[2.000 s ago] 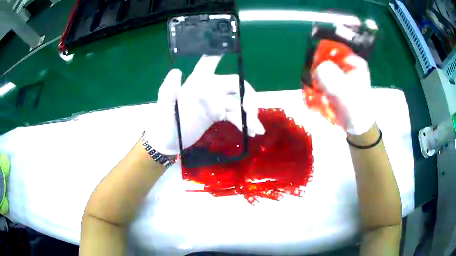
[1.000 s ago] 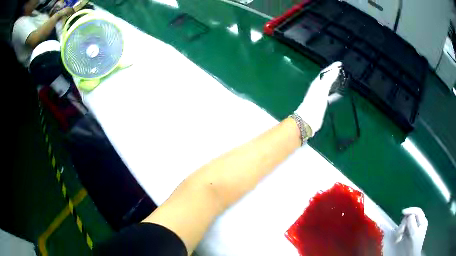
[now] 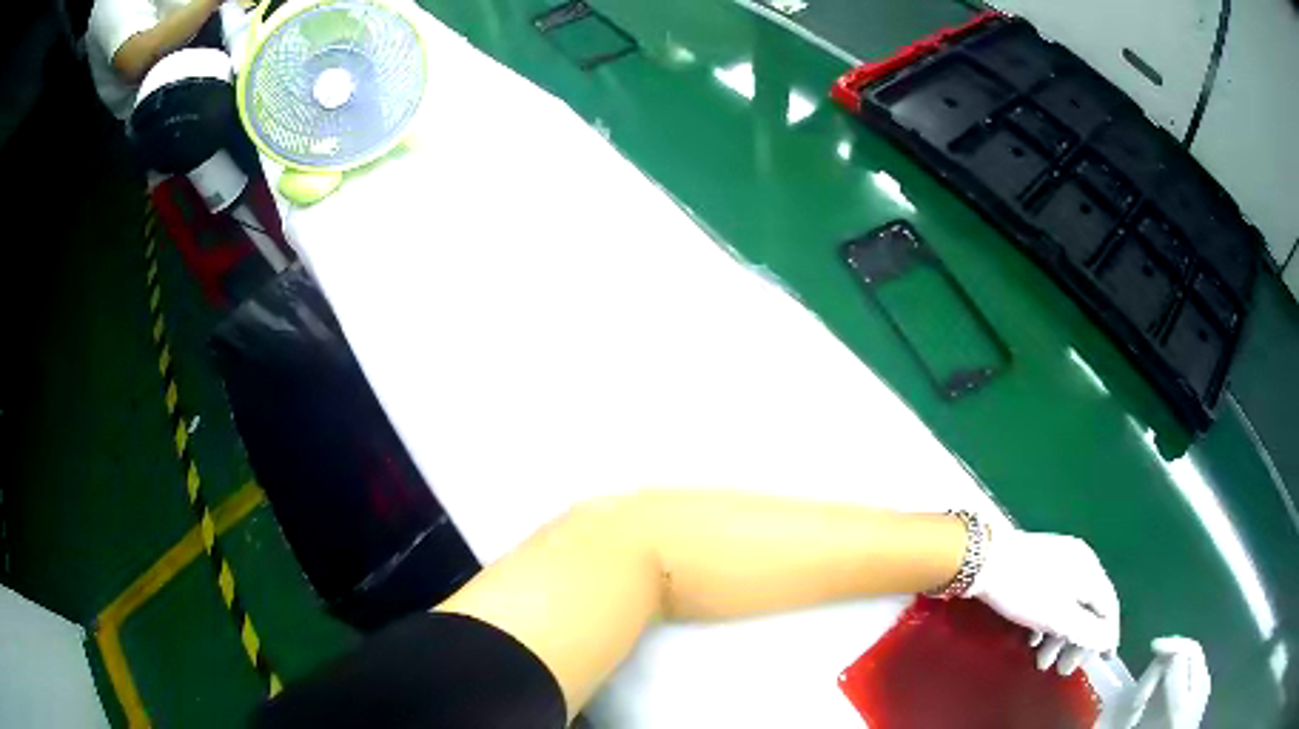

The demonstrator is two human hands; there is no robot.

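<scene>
My left hand (image 3: 1051, 587), white-gloved with a metal watch or bracelet, is at the lower right over the edge of the red film pile (image 3: 962, 677). Its fingers are curled down. My right hand (image 3: 1175, 686), also gloved, is beside it and cut off by the bottom edge. A pale, blurred patch lies between the two hands; I cannot tell whether either hand grips something. A black phone frame (image 3: 972, 316) with an open window lies on the green belt (image 3: 769, 185), beyond my left hand and touched by neither hand.
Another black frame (image 3: 613, 54) lies farther up the belt. A black parts tray (image 3: 1083, 185) with a red edge is at the upper right. A yellow-green fan (image 3: 334, 88) stands on the white cover (image 3: 570, 328). A person's arm shows at top left, above a black lined box (image 3: 335, 456).
My left hand has moved from the frame on the belt back to the red pile, close to my right hand. The frame remains on the belt. The view has shifted slightly.
</scene>
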